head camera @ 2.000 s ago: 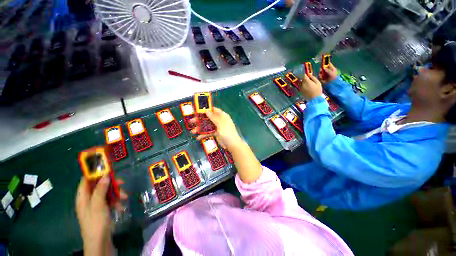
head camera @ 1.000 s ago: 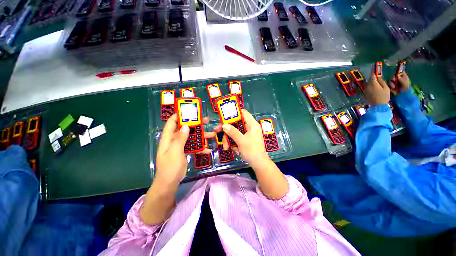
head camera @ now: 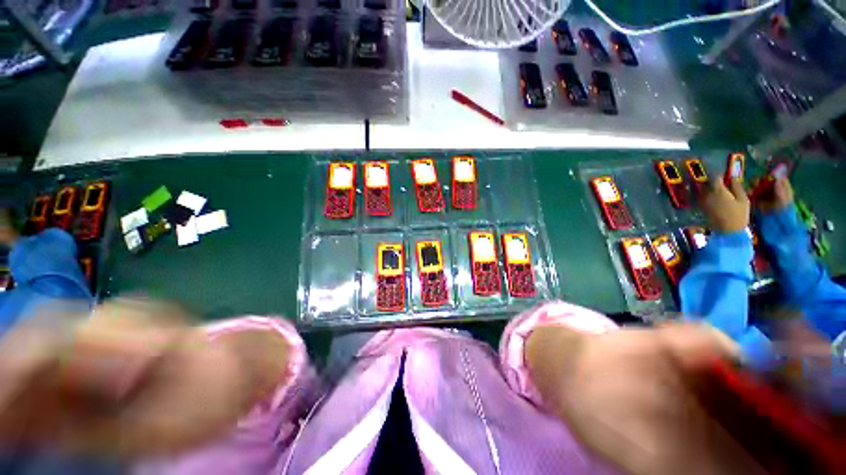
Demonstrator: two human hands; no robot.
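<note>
The clear plastic tray (head camera: 332, 269) lies on the green mat. Its back row holds several red keypad phones (head camera: 376, 188) with lit screens; the far right pocket is empty. In its front row the far left pocket is empty, two phones (head camera: 431, 272) have dark screens and two (head camera: 517, 263) are lit. My left hand (head camera: 139, 376) is raised at the lower left, strongly blurred, and its fingers and contents cannot be made out. My right hand (head camera: 640, 390) is raised at the lower right, blurred, with a red phone (head camera: 775, 413) in its fingers, partly cut off by the edge.
White squares and a green piece (head camera: 156, 198) lie left of the tray. Beyond are a red stick (head camera: 478, 107), stacked trays of dark phones (head camera: 278, 97) and a fan (head camera: 496, 17). A blue-sleeved worker (head camera: 719, 278) handles phones at right; another blue sleeve (head camera: 51, 269) is at left.
My hands have moved apart from over the tray, towards the lower left and lower right. The two lit phones I held there are no longer in front of me, and the tray shows uncovered.
</note>
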